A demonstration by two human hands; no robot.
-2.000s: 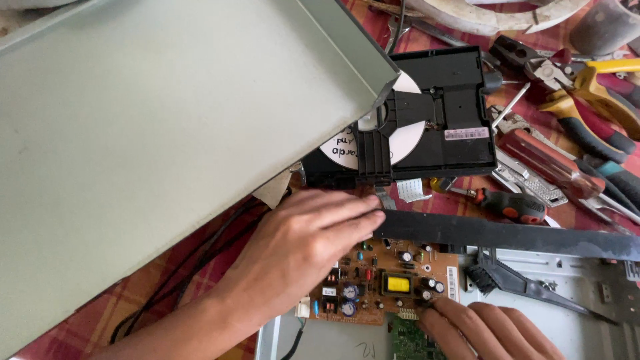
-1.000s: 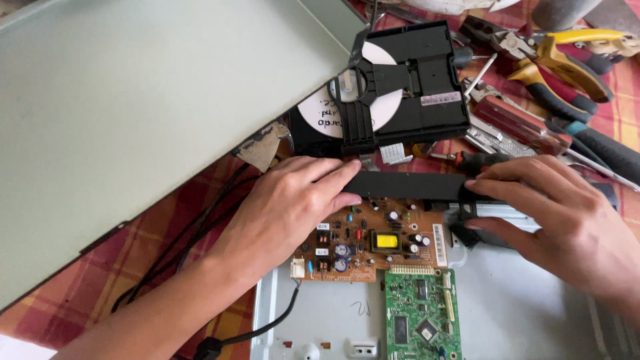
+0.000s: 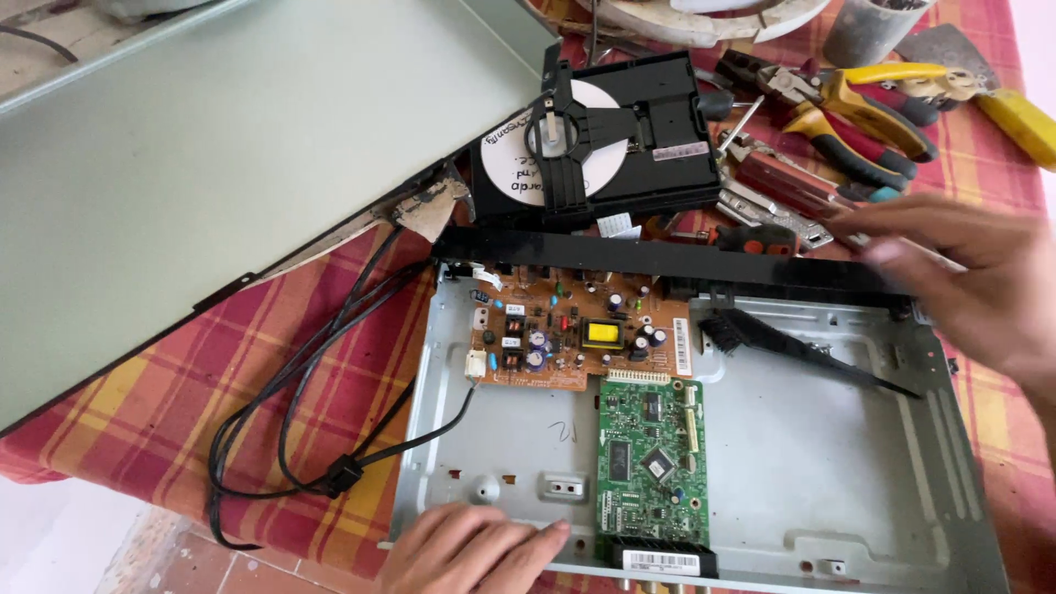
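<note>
My left hand (image 3: 478, 549) rests at the near edge of an open metal player chassis (image 3: 792, 462), left of the green circuit board (image 3: 656, 462). Blurred, my right hand (image 3: 965, 264) is over the right end of the black front panel (image 3: 660, 262); whether its fingers grip anything is unclear. The brown power board (image 3: 569, 330) sits behind the green one, against the panel. A black brush (image 3: 808, 351) lies in the chassis on the right. Beyond the panel is a black disc drive (image 3: 668, 165) holding a white disc (image 3: 511, 157) with handwriting.
A large metal cover (image 3: 247, 165) fills the upper left. Looped black cable (image 3: 305, 363) lies left of the chassis. Pliers (image 3: 858, 124), a red-handled tool (image 3: 784, 186) and a screwdriver (image 3: 755, 239) crowd the back right, near a grey cup (image 3: 874, 33).
My left hand has left the front panel's left end for the chassis' near edge. My right hand has moved right along the panel, uncovering the brush.
</note>
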